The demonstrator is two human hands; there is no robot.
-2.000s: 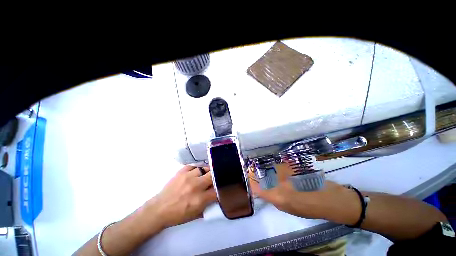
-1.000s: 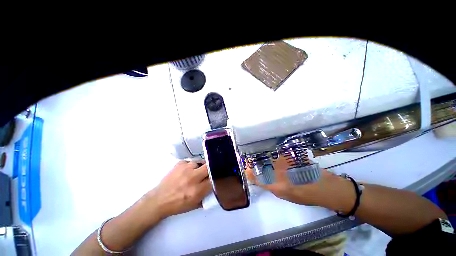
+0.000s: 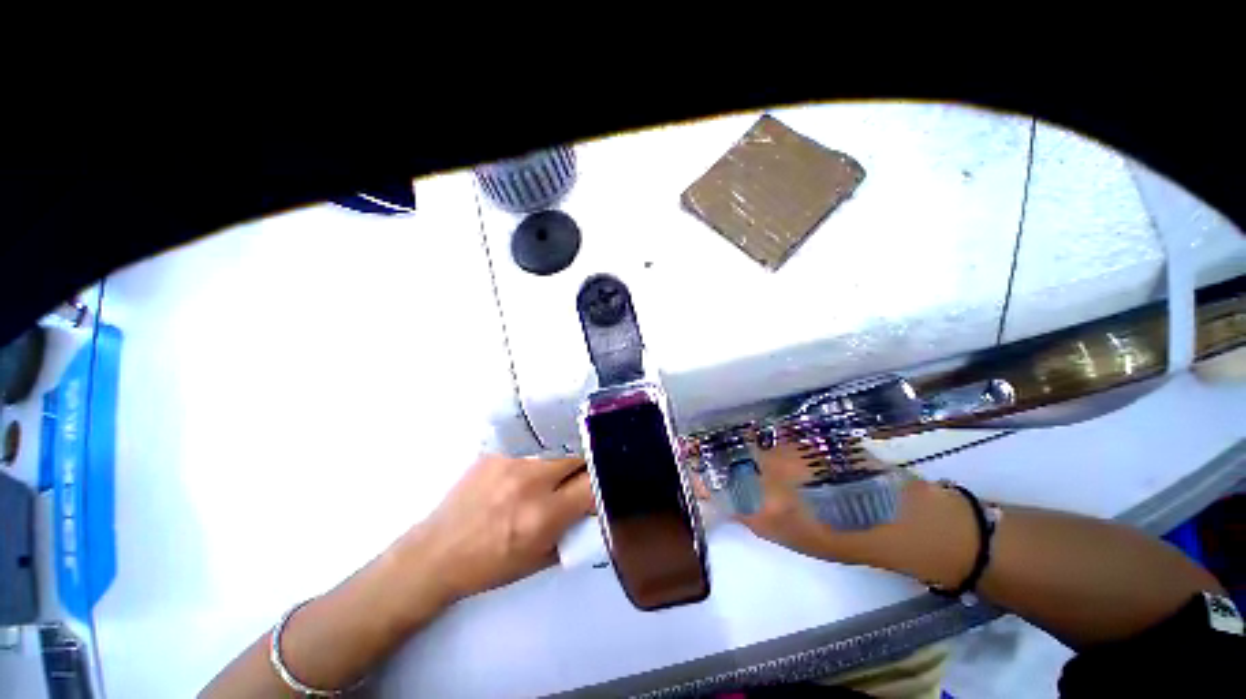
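Observation:
A small white fabric piece (image 3: 585,545) shows beside the glossy dark guard (image 3: 645,503) of the sewing machine. My left hand (image 3: 513,516) lies left of the guard, its fingertips running behind it. My right hand (image 3: 806,526) lies right of the guard, partly behind the chrome thread tension assembly (image 3: 836,444) and the grey ribbed knob (image 3: 855,500). The fingertips of both hands and the needle area are hidden, so I cannot tell how the cloth is held.
The white machine head (image 3: 875,301) crosses behind the hands, with a brown square patch (image 3: 773,191) on top. A gold-brown shiny object (image 3: 1093,358) lies at right under a white band. A marked tape (image 3: 820,658) runs along the front edge. A blue JACK strip (image 3: 85,471) is at left.
The view has shifted slightly, so the machine sits a little lower and further right. My left hand's fingers have shifted slightly beside the guard; a bit of white fabric shows there. My right hand stays behind the knob.

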